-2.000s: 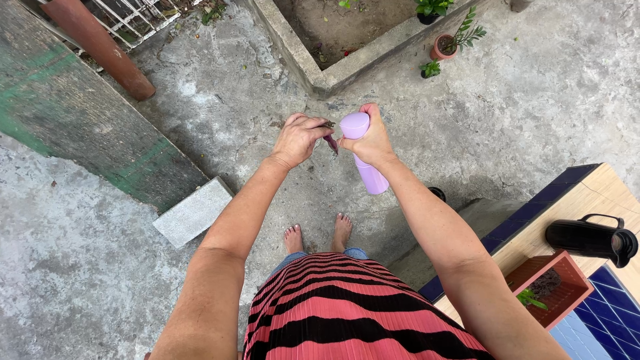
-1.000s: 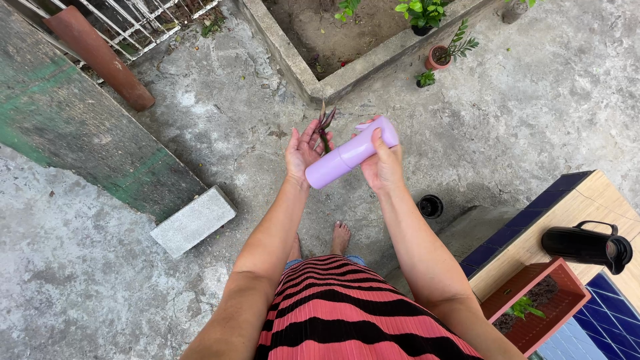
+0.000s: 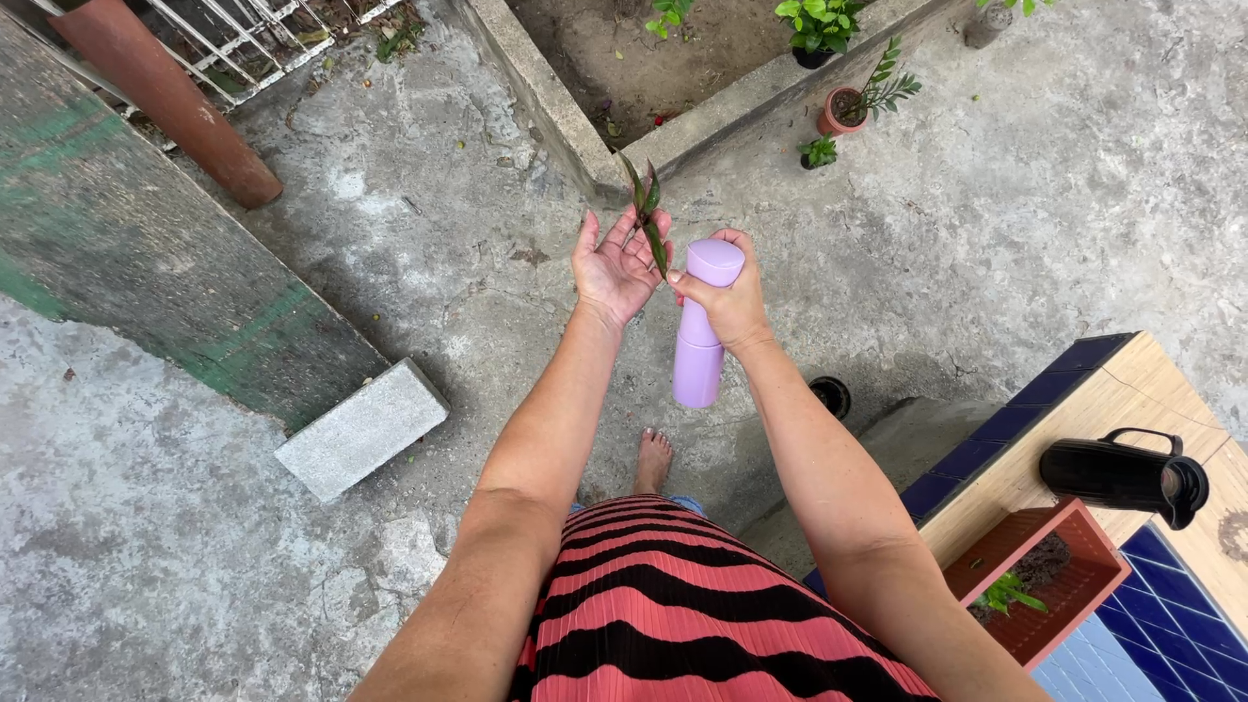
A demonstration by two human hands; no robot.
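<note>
My right hand [image 3: 726, 297] is wrapped around the upper part of a lilac spray bottle [image 3: 699, 370], which is upright in the view with its head toward the top. Beside it, my left hand [image 3: 621, 268] is turned palm up with its fingers spread. A small plant cutting with dark green and purplish leaves [image 3: 650, 210] lies across the left fingers. Its lower end reaches the tip of my right thumb; whether the thumb pinches it, I cannot tell.
A concrete-edged soil bed [image 3: 712, 112] lies ahead, with potted plants [image 3: 844, 110] beside it. At left are a weathered board [image 3: 195, 244], a concrete block [image 3: 363, 429] and a rusty pipe [image 3: 166, 102]. A tiled counter at right holds a black thermal jug [image 3: 1107, 475] and a terracotta-coloured planter [image 3: 1043, 585].
The spray bottle has swung from slanting across toward my left hand to upright in the view. My left hand, closed around the cutting's leaves two seconds ago, is now spread palm up.
</note>
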